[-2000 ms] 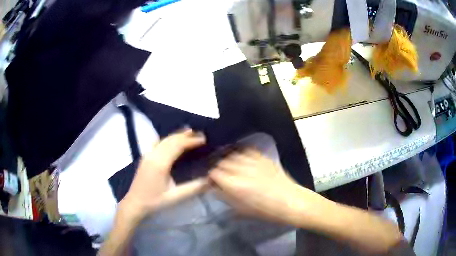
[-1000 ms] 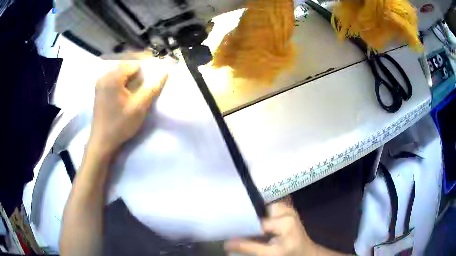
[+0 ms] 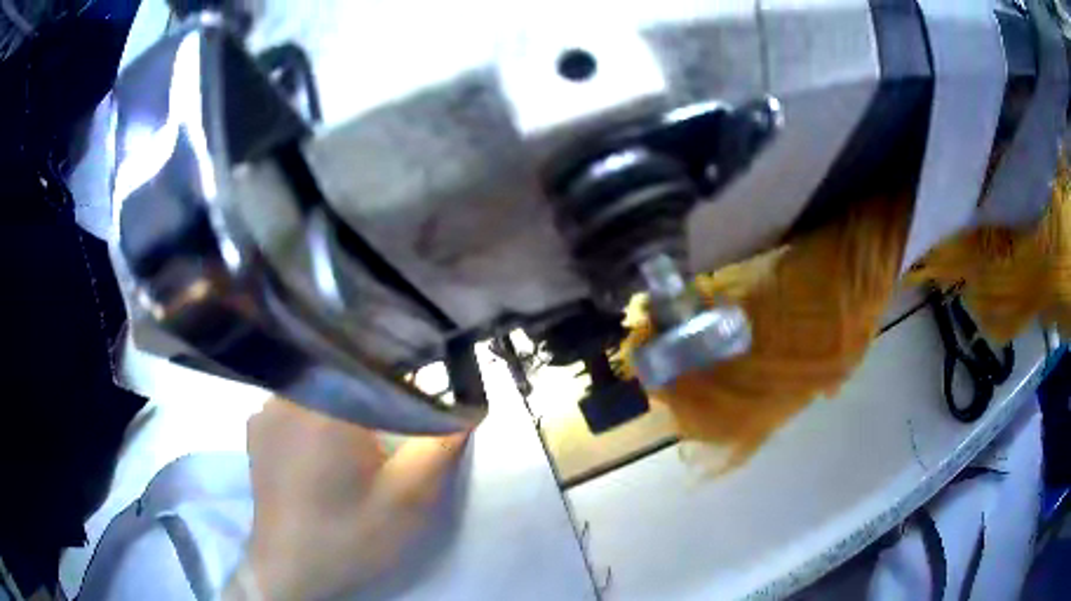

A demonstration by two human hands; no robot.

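The sewing machine head [image 3: 399, 164] fills the upper middle, very close, with its silver tension knob [image 3: 693, 346] in front. A white garment panel [image 3: 511, 517] lies under the lit needle area. Its right edge shows a thin dark line with small thread ends. My left hand [image 3: 341, 493] is on the panel, left of the needle area. Its fingertips are partly hidden by the metal guard and blurred, so their grip cannot be made out. My right hand is not in view.
Orange-yellow thread tufts [image 3: 799, 340] hang right of the knob. Black-handled scissors [image 3: 972, 358] lie on the table at right. Dark cloth [image 3: 53, 352] is at the far left. White cloth with a dark stripe [image 3: 141, 540] lies lower left.
The view has moved in close to the machine head. My right hand, earlier at the lower end of the black strip, is out of view. The black strip no longer shows along the panel's edge.
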